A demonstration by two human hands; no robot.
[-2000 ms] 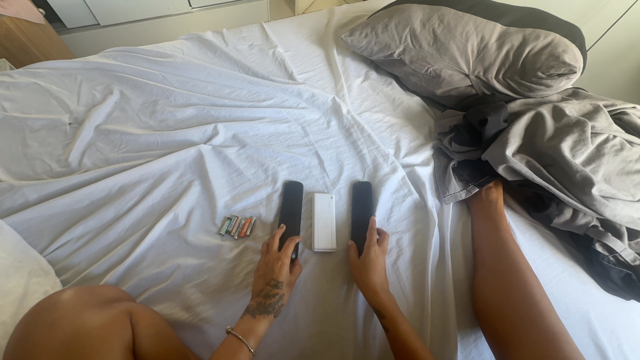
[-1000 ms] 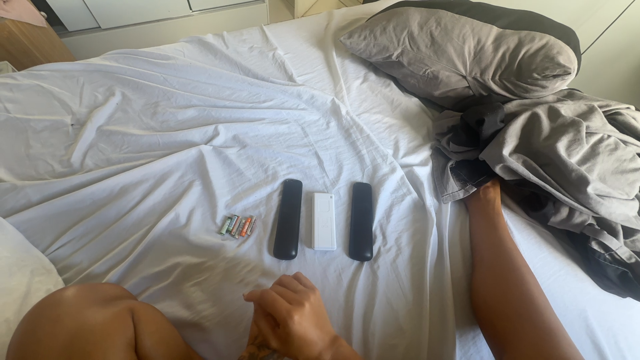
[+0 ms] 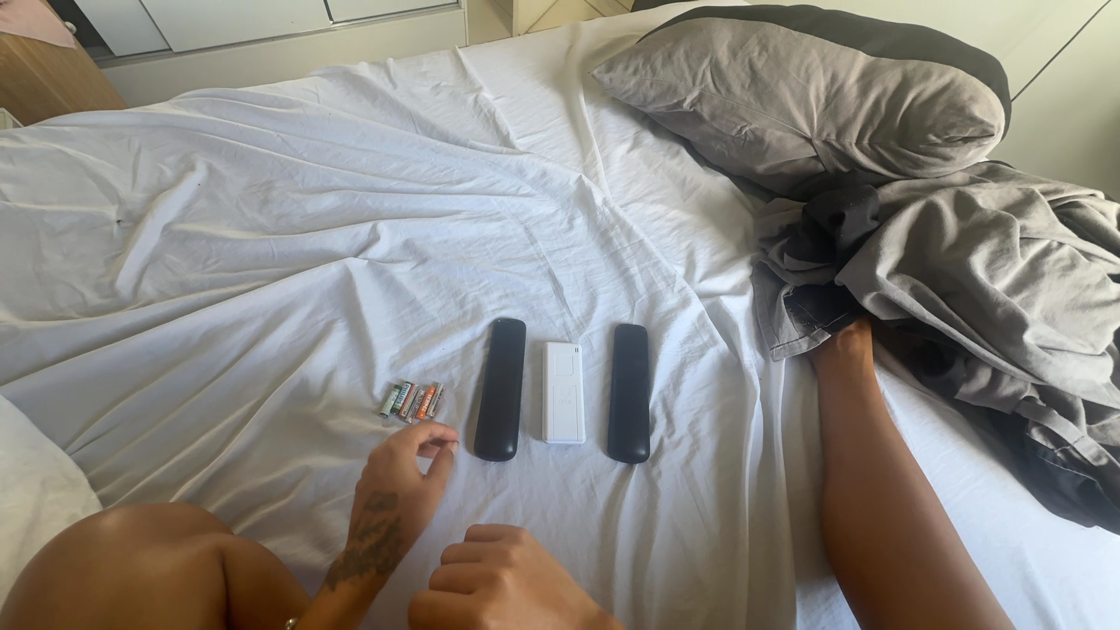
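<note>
Several small cylindrical batteries (image 3: 411, 402) lie side by side on the white bed sheet. My left hand (image 3: 407, 477) is just below them, thumb and forefinger brought together, with nothing visible between them. My right hand (image 3: 507, 577) is loosely curled near the bottom edge, and nothing shows in it. To the right of the batteries, a black remote control (image 3: 500, 390), a white remote-like device (image 3: 563, 392) and a second black remote control (image 3: 629, 394) lie in a row, apart from each other.
The wrinkled white sheet (image 3: 262, 289) covers the bed. A grey pillow (image 3: 805, 96) and a crumpled grey cover (image 3: 989, 262) lie at the right, the cover over my foot. My bent knee (image 3: 131, 560) is at lower left and my other leg (image 3: 884, 490) at right.
Both hands have left the black remote controls they touched in the oldest frame. From together at the bottom, they have parted: my left hand has moved up towards the batteries.
</note>
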